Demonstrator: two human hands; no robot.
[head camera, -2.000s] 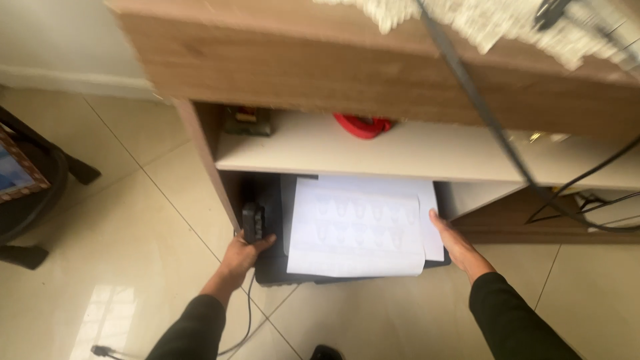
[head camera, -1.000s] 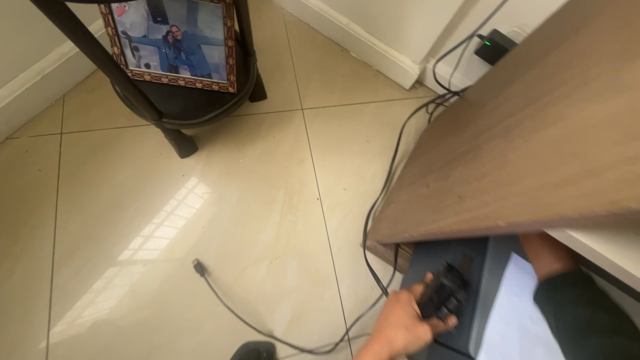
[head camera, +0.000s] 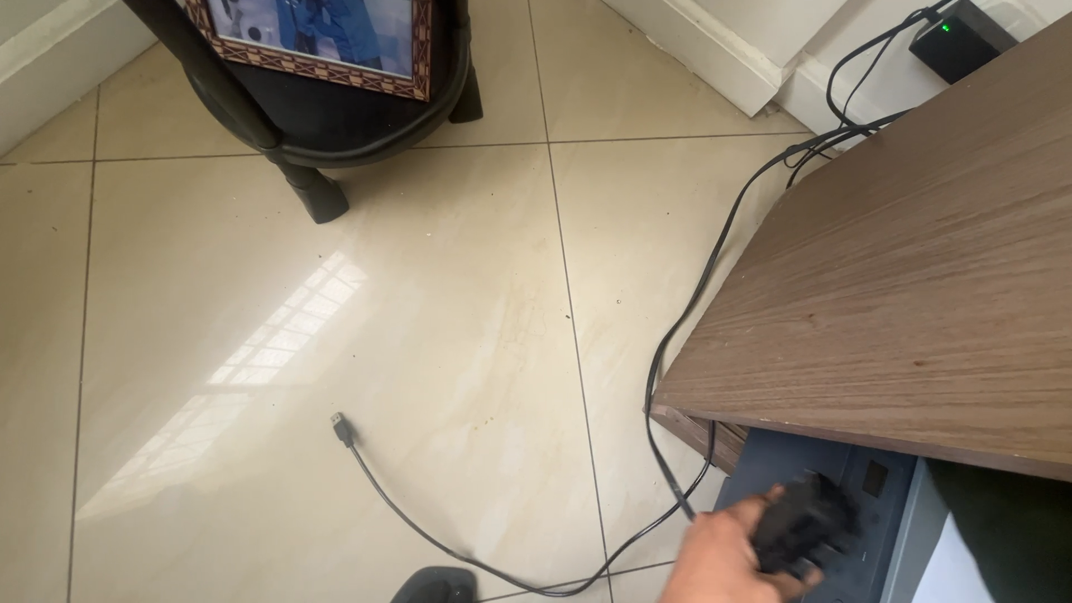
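Observation:
My left hand (head camera: pixel 724 548), at the bottom right, grips a black plug or power adapter (head camera: pixel 804 523), blurred, with a black cable running up from the hand. Below it lies a dark grey printer (head camera: pixel 754 461), partly inside the wooden cabinet (head camera: pixel 904 285). White paper (head camera: pixel 950 561) lies on the printer at the lower right edge. A dark sleeve (head camera: pixel 1005 511) shows there, but my right hand is out of sight. A black USB cable (head camera: pixel 402 515) curves over the floor, its USB plug (head camera: pixel 339 429) lying loose on the tiles.
A black stand (head camera: pixel 352 126) holding a framed photo (head camera: pixel 327 67) is at the upper left. A black adapter (head camera: pixel 959 38) with a green light sits at the wall, top right, and cables (head camera: pixel 729 226) run down along the cabinet's edge. A dark shoe tip (head camera: pixel 435 586) is at the bottom.
Two seconds ago both hands were at the printer's sides; now my left hand holds the black plug or adapter above the printer. My right hand has gone out of sight. The view has swung left.

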